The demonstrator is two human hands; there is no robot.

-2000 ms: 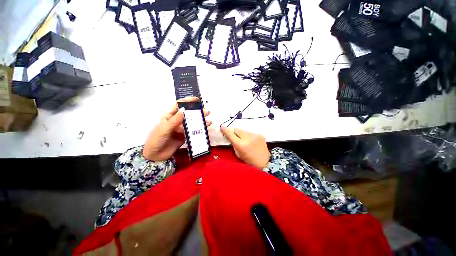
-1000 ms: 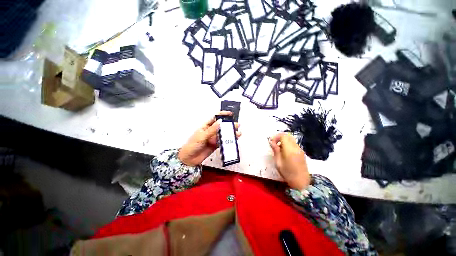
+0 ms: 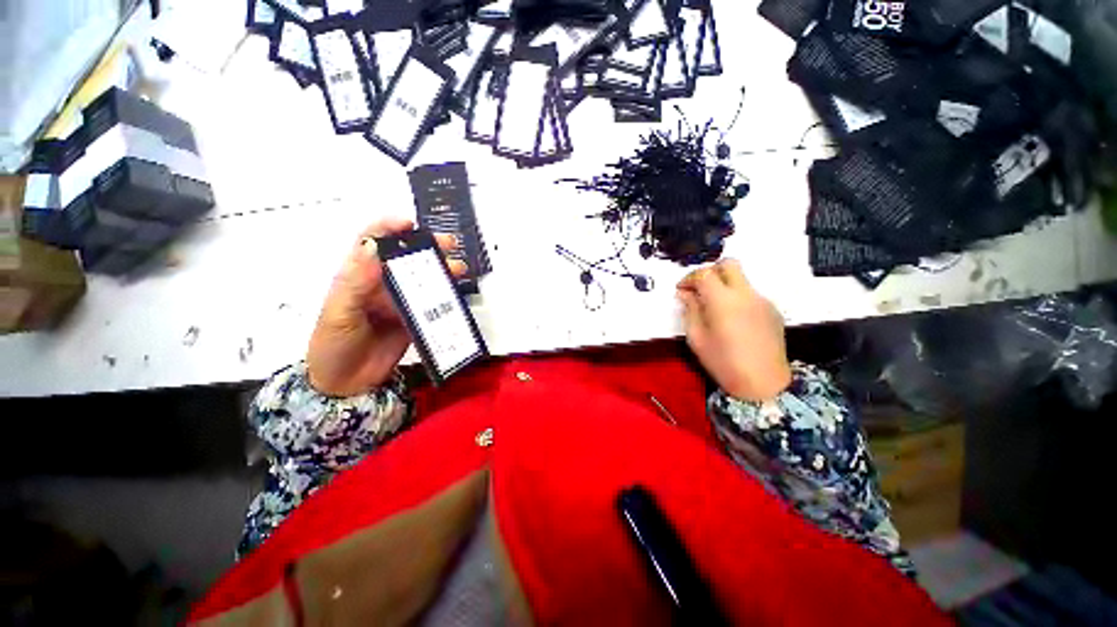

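My left hand (image 3: 359,321) holds a white-faced hang tag (image 3: 435,309) with a black border, tilted, near the table's front edge. A black hang tag (image 3: 448,218) lies on the table just behind it. My right hand (image 3: 735,328) is at the near side of the tangled pile of black hang tag strings (image 3: 686,202). Its thumb and forefinger are pinched together; whether they hold a string cannot be seen. Loose strings (image 3: 600,274) lie between the hands.
A heap of white-faced hang tags (image 3: 527,104) lies at the back centre. A large pile of dark tags (image 3: 919,202) is at the right. Banded card stacks (image 3: 129,165) stand at the left, beside a brown cardboard box (image 3: 37,272).
Since one second ago the view has shifted closer to the front of the table. The white-faced tag is more tilted and apart from the black tag behind. My right hand is beside the string pile.
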